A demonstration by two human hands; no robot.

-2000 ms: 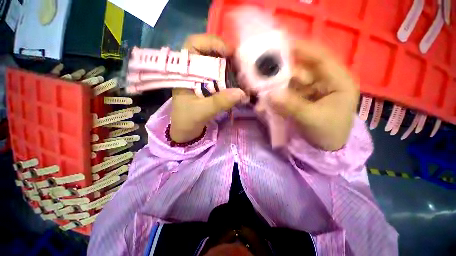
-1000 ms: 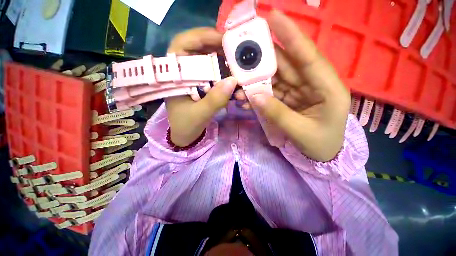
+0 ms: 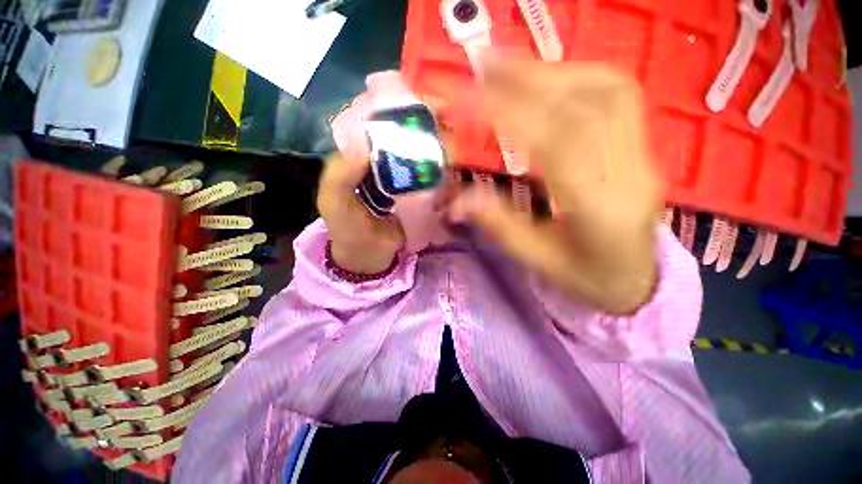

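My left hand [image 3: 352,213] holds pink-strap smartwatches [image 3: 405,156] in front of my chest, the top one screen up. That screen is lit and partly washed out by glare, with small green areas. How many watches are held cannot be told. My right hand [image 3: 577,180] is blurred, just right of the held watches, fingers apart, with nothing visible in it. Another pink-strap watch [image 3: 465,13] lies back up on the red tray [image 3: 652,113] at the upper right, its round dark sensor showing; my right hand partly hides its strap.
More pink straps [image 3: 737,71] lie on the right tray and hang over its edge. A red tray [image 3: 90,255] with beige-strap watches [image 3: 203,307] stands at the left. White paper [image 3: 269,43], a clipboard [image 3: 90,99] and yellow-black tape [image 3: 223,99] are on the dark bench.
The back-up watch has left my right hand, and one now lies on the right tray. The stack in my left hand has turned from straps pointing left to a lit screen facing up.
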